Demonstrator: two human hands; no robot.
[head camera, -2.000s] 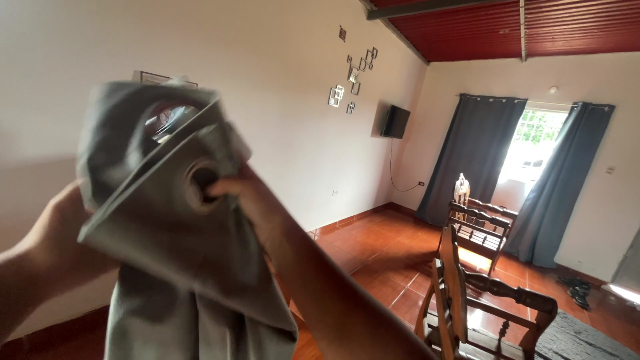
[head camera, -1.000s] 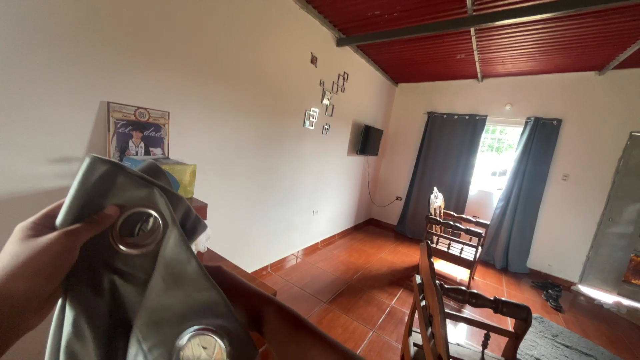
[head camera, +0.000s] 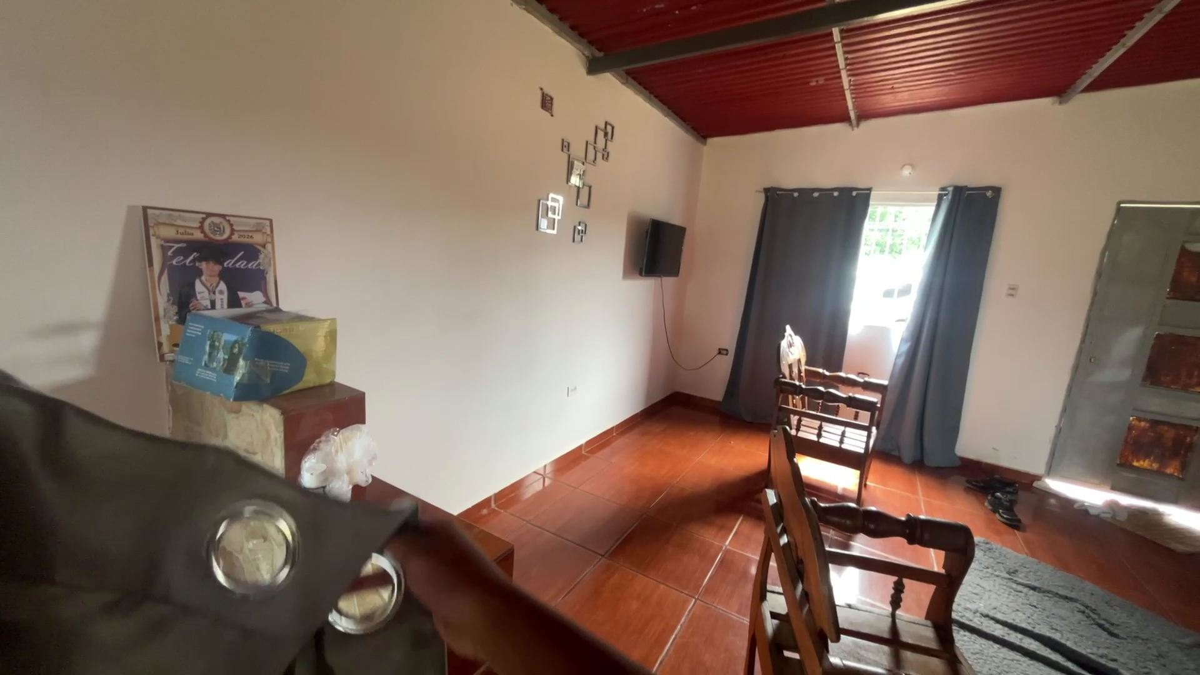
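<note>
A dark grey curtain panel (head camera: 122, 534) with shiny metal grommets fills the lower left of the view. Two of its grommets show close together near the top edge, one facing me and the other partly covered by the cloth. My right hand (head camera: 445, 572), dark and somewhat blurred, pinches the curtain's top corner just right of these rings. My left hand is out of sight, beyond the frame or behind the cloth.
A blue and yellow box (head camera: 253, 356) and a framed picture (head camera: 211, 267) stand on a cabinet (head camera: 323, 412) by the left wall. Wooden armchairs (head camera: 891, 525) stand at right, near a grey rug (head camera: 1059, 609). Grey curtains (head camera: 806, 300) hang at the window. Shoes (head camera: 1001, 502) lie near the door.
The bunched curtain has been spread wider and sits lower left. My left hand, seen gripping it one second ago, has gone from view. The view has shifted, showing more of the cabinet.
</note>
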